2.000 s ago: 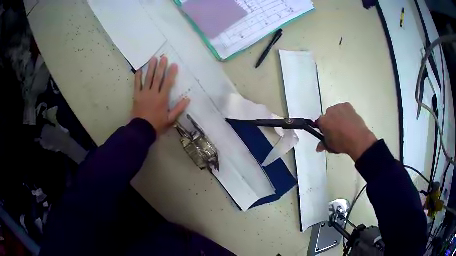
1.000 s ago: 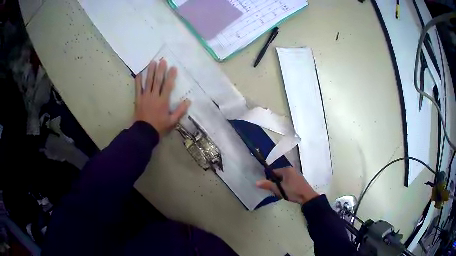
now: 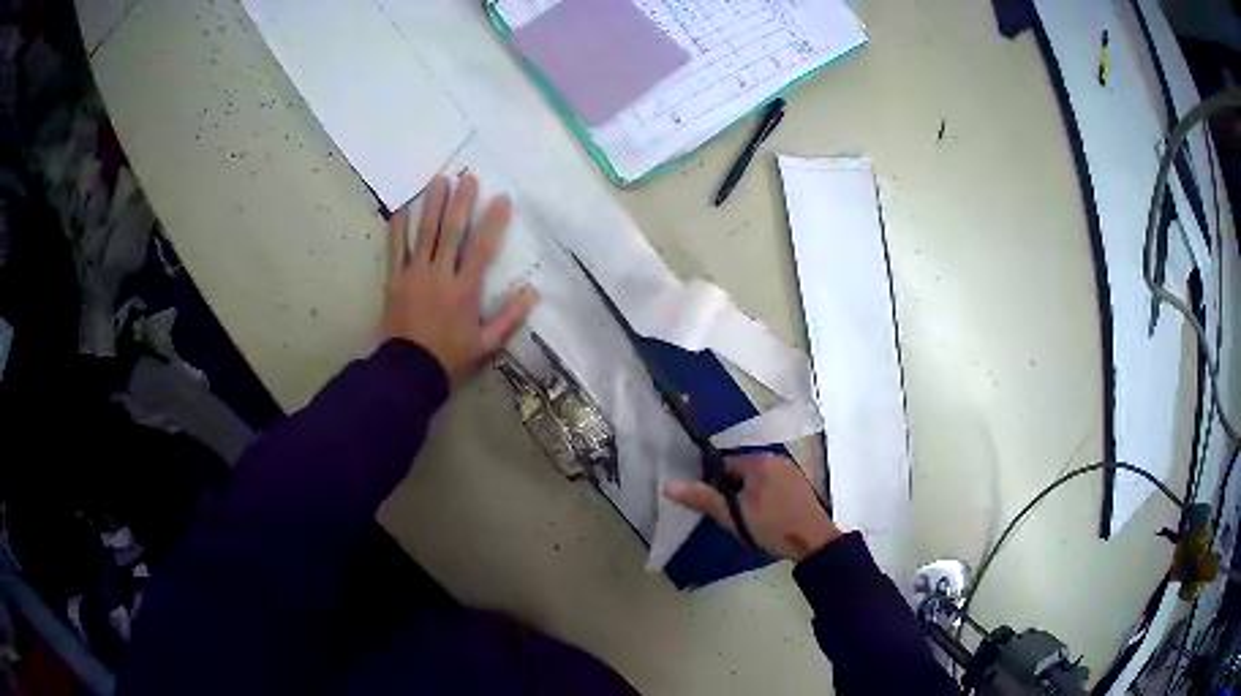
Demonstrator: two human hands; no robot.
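Observation:
My right hand (image 3: 765,505) grips the handles of the dark tailor's shears (image 3: 676,404). Their blades point up and left along the cut edge of the white paper marker (image 3: 599,356). My left hand (image 3: 456,276) lies flat on the marker with fingers spread, holding nothing. The brassy-silver metal clamp weight (image 3: 569,426) sits on the marker's lower left edge, below my left hand. Navy fabric (image 3: 701,385) shows under and beside the paper. A loose white paper offcut (image 3: 746,345) curls right of the blades.
A white cut strip piece (image 3: 853,326) lies to the right. A green clipboard folder (image 3: 615,167) with a lilac swatch (image 3: 602,57) and a pen (image 3: 750,151) are above. A cutting machine (image 3: 1030,662) and cable are lower right. Long white pieces (image 3: 1150,340) lie far right; scraps (image 3: 150,381) are left.
The shears first swung from pointing left to pointing up-left along the paper, then moved further up the marker. My right hand came left and down with them. My left hand stays on the paper.

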